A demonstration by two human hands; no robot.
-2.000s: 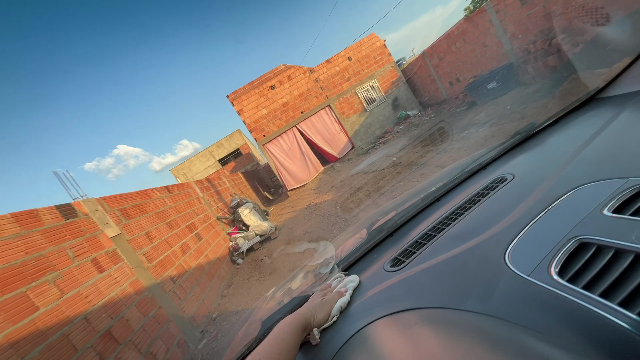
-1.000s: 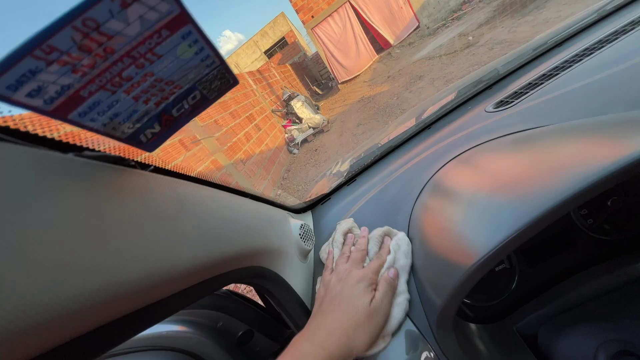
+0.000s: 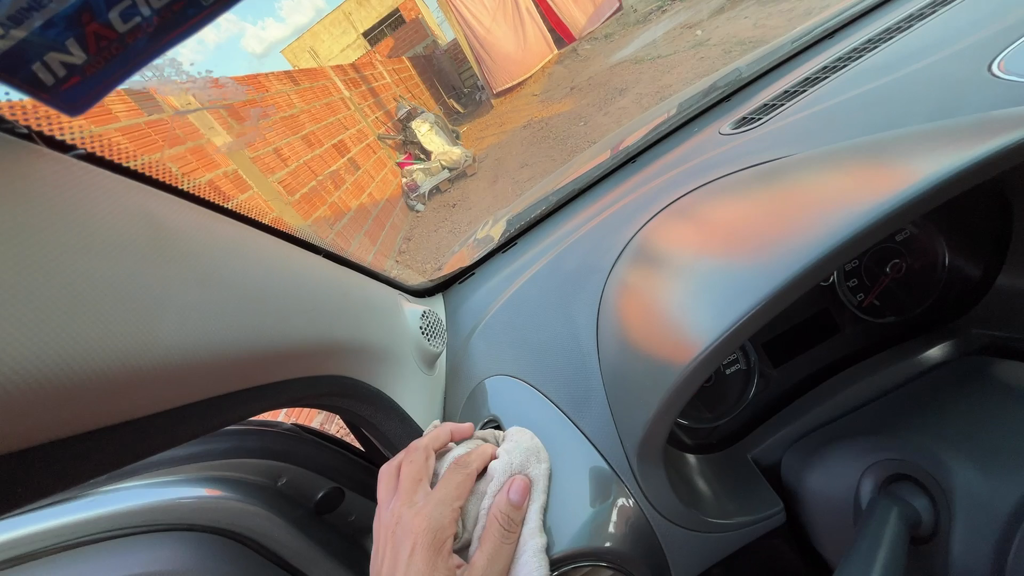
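Observation:
My left hand (image 3: 452, 512) is at the bottom middle of the head view, its fingers bent over a bunched off-white cloth (image 3: 524, 480). The cloth rests against the glossy panel (image 3: 528, 408) at the outer end of the car dashboard (image 3: 520, 320), beside the door. My thumb lies along the cloth on the right, and the fingertips reach its upper left edge. Part of a dark opening in the panel shows just above the cloth. My right hand is not in view.
Right of my hand are the instrument cluster (image 3: 880, 272) and a stalk (image 3: 884, 528) on the steering column. The pale windshield pillar (image 3: 200, 296) and door frame (image 3: 200, 480) lie left. A sticker bearing writing (image 3: 96, 48) hangs at the upper left. Outside stand a brick wall (image 3: 320, 144) and a covered motorcycle (image 3: 432, 148).
My left hand has moved with the cloth from the dashboard edge along the windshield, past the pillar's base, down to the glossy end panel. The view has swung to the left and down.

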